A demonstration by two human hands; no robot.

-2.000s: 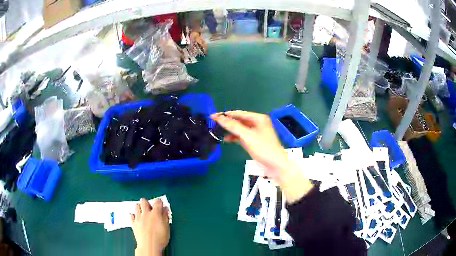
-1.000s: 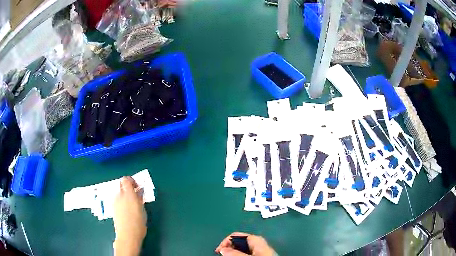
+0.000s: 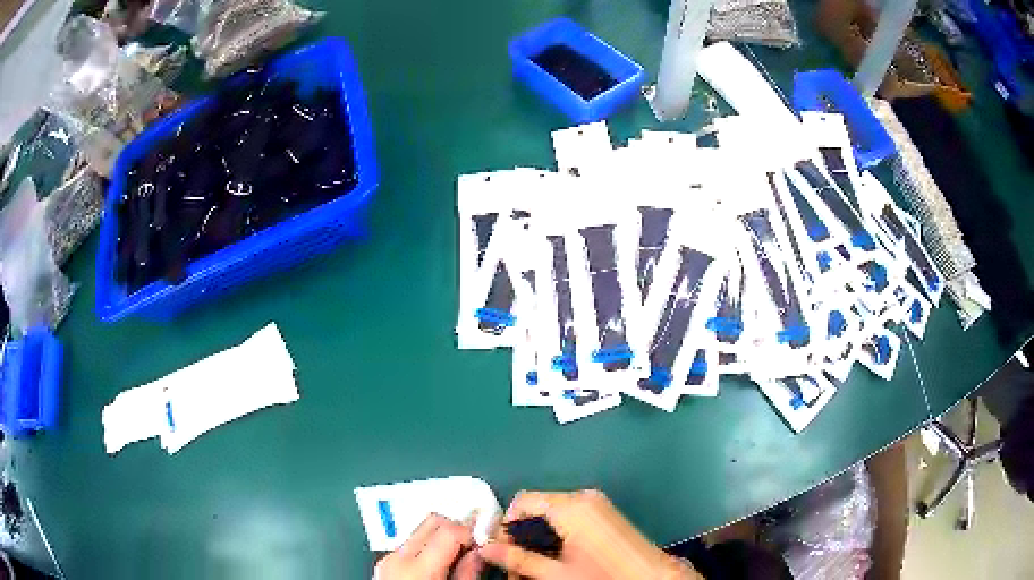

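Note:
My left hand (image 3: 426,551) is at the bottom edge, partly cut off, with its fingers closed on a white packing sleeve (image 3: 437,506) that has a small blue mark. My right hand (image 3: 590,542) is beside it, fingertips meeting the left ones at the sleeve's right end, and holds a black strap (image 3: 531,536). How far the strap is inside the sleeve is hidden by the fingers. A small stack of empty white sleeves (image 3: 232,385) lies at the left. A large heap of filled sleeves (image 3: 609,297) with dark panels and blue print lies at the right.
A large blue bin (image 3: 369,187) of loose black straps stands back left. A small blue bin (image 3: 612,102) with dark parts is at back centre by a white post (image 3: 683,62). Clear bags lie at left. A ribbed pale row (image 3: 930,215) is right of the heap. The bench edge curves at lower right.
My left hand has left the stack with one sleeve and moved right to my right hand, which earlier took the black strap from the bin area. The view has tilted down and shifted right.

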